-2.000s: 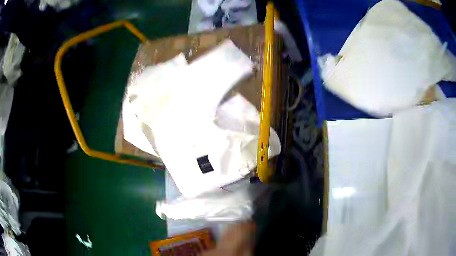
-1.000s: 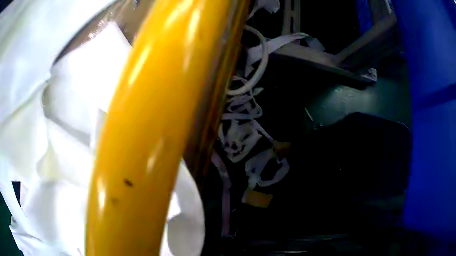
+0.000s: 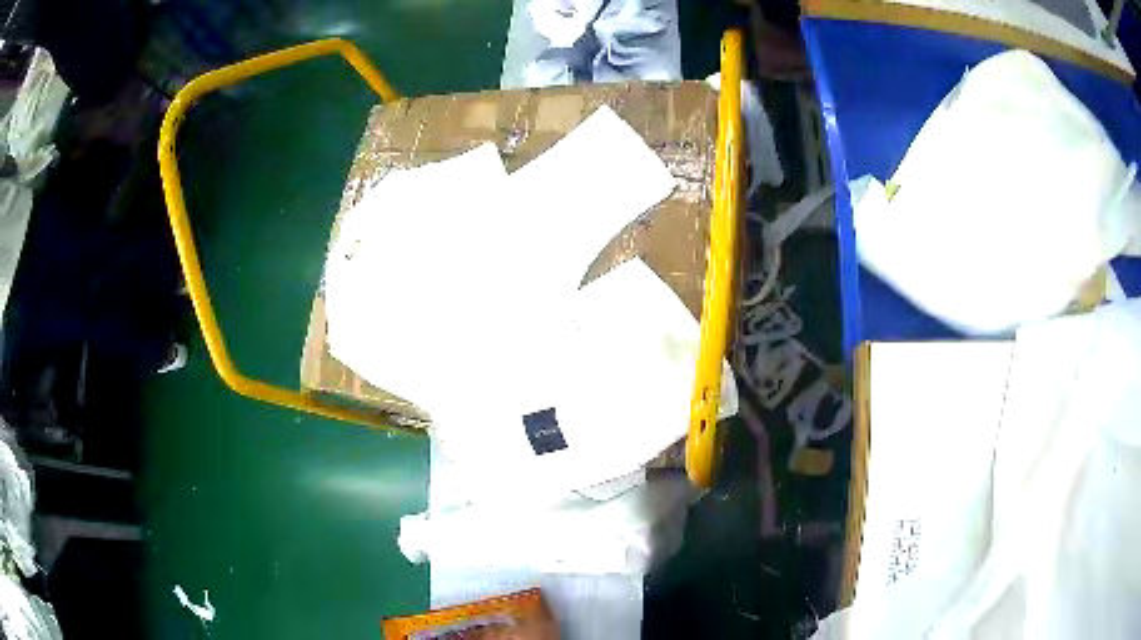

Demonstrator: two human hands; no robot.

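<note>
White garment pieces (image 3: 463, 275) lie overlapping on a brown, tape-covered top (image 3: 451, 119) between yellow metal rails. A small black label (image 3: 546, 431) shows on the lower part of the white cloth. A bunched white cloth (image 3: 538, 535) lies just below, near the bottom of the view. Neither my left hand nor my right hand is in view.
A yellow rail (image 3: 718, 263) stands at the right of the brown top, another (image 3: 175, 213) loops out left over green floor (image 3: 288, 525). A white bundle (image 3: 1001, 200) lies on a blue surface (image 3: 851, 138). A white table (image 3: 926, 463) holds cloth at right. An orange-brown object (image 3: 476, 619) is at the bottom.
One second ago a yellow rail filled the view close up; now the whole brown top shows again. The blurred hand seen at the bottom two seconds ago is gone.
</note>
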